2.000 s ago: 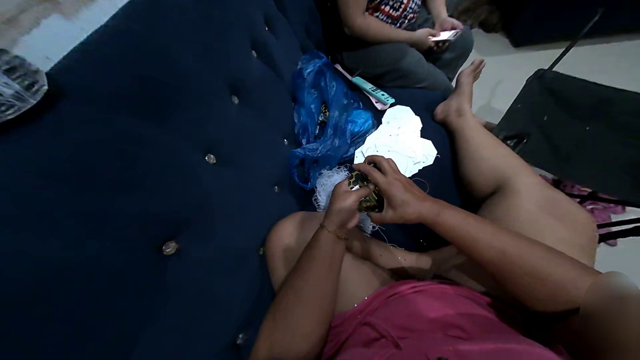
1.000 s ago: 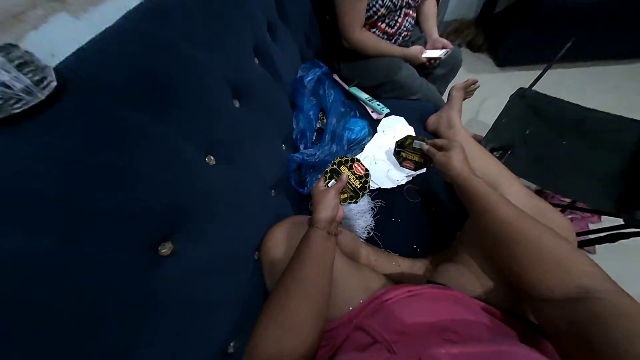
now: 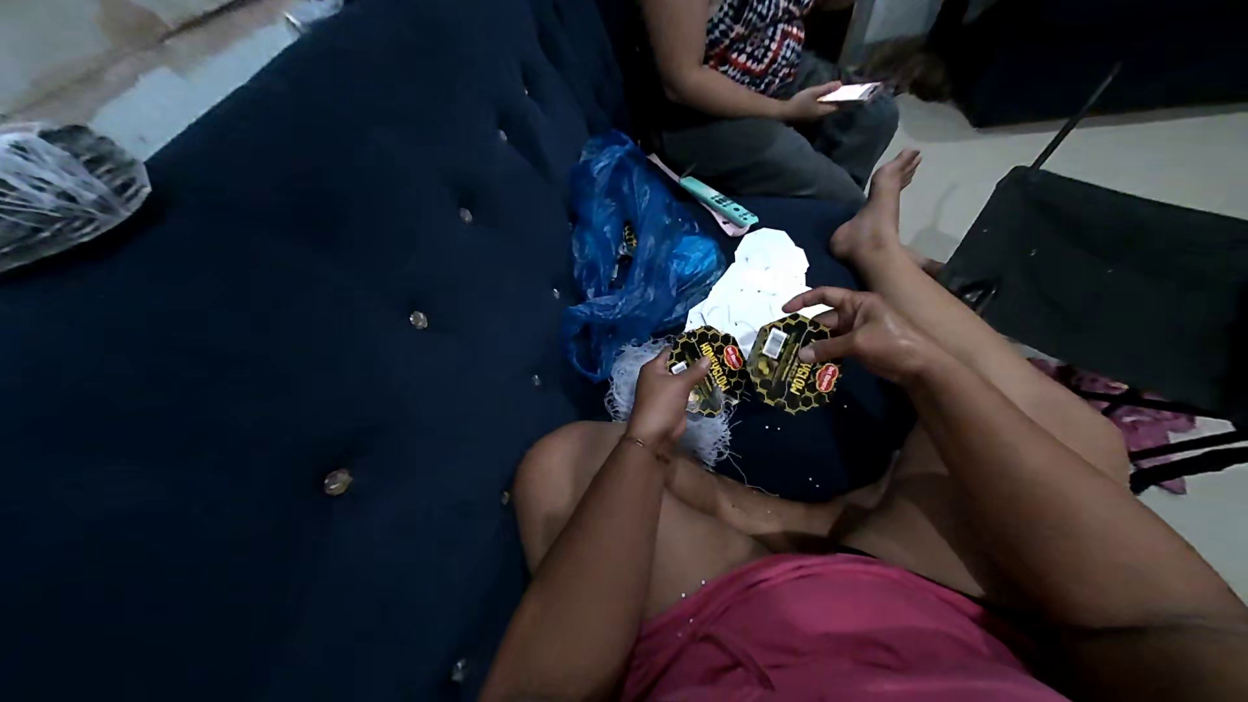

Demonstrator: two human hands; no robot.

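My left hand point(image 3: 663, 395) grips an octagonal black-and-yellow printed card tag point(image 3: 720, 363) with a honeycomb pattern. Beside it on the right, my right hand point(image 3: 863, 333) has a similar tag point(image 3: 795, 375) between thumb and fingers. The edges of the two tags lie close together; whether they touch is unclear. Under and around my left hand is a bundle of thin white strings point(image 3: 629, 369). Just beyond the tags, white octagonal paper pieces point(image 3: 756, 283) lie overlapping on the dark blue cushion.
A crumpled blue plastic bag point(image 3: 624, 214) lies left of the papers, near a teal remote control point(image 3: 720, 201). Another person point(image 3: 746, 107) sits beyond, holding a lit phone point(image 3: 850, 93). The tufted sofa back point(image 3: 292, 292) rises at left. A black fabric item point(image 3: 1102, 283) stands at right.
My right hand has brought its tag from over the white papers down beside the tag in my left hand. Two seconds ago both hands were together.
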